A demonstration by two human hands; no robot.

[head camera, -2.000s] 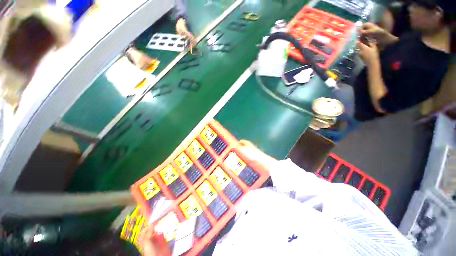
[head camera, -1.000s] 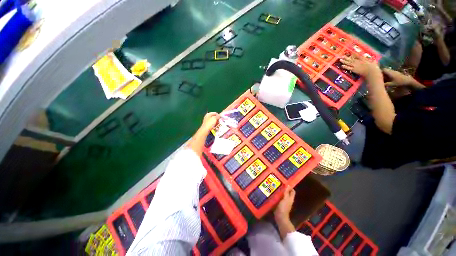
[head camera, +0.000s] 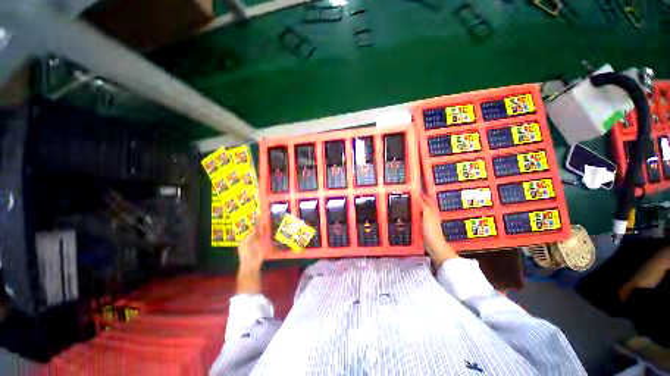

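A red phone tray (head camera: 341,193) lies in front of me with dark keypad phones, screens bare, in two rows. A yellow label piece (head camera: 295,232) lies tilted over its lower left phones. My left hand (head camera: 251,253) grips the tray's left edge, fingertips partly hidden. My right hand (head camera: 432,226) grips its right edge. A second red tray (head camera: 488,132) stands against it on the right; its phones lie sideways with yellow labels on their screens.
Yellow label sheets (head camera: 233,194) lie left of the tray. Blurred red stacked trays (head camera: 169,316) are at lower left, below a dark rack (head camera: 95,198). A white box (head camera: 591,110), black hose (head camera: 640,139) and smartphone-like device (head camera: 588,160) are at right. A person's arm shows at the right edge.
The labelled tray now lies to the right and both hands have left it. They are on the bare-screen tray, which is fully in view. The white slips are no longer on the labelled phones.
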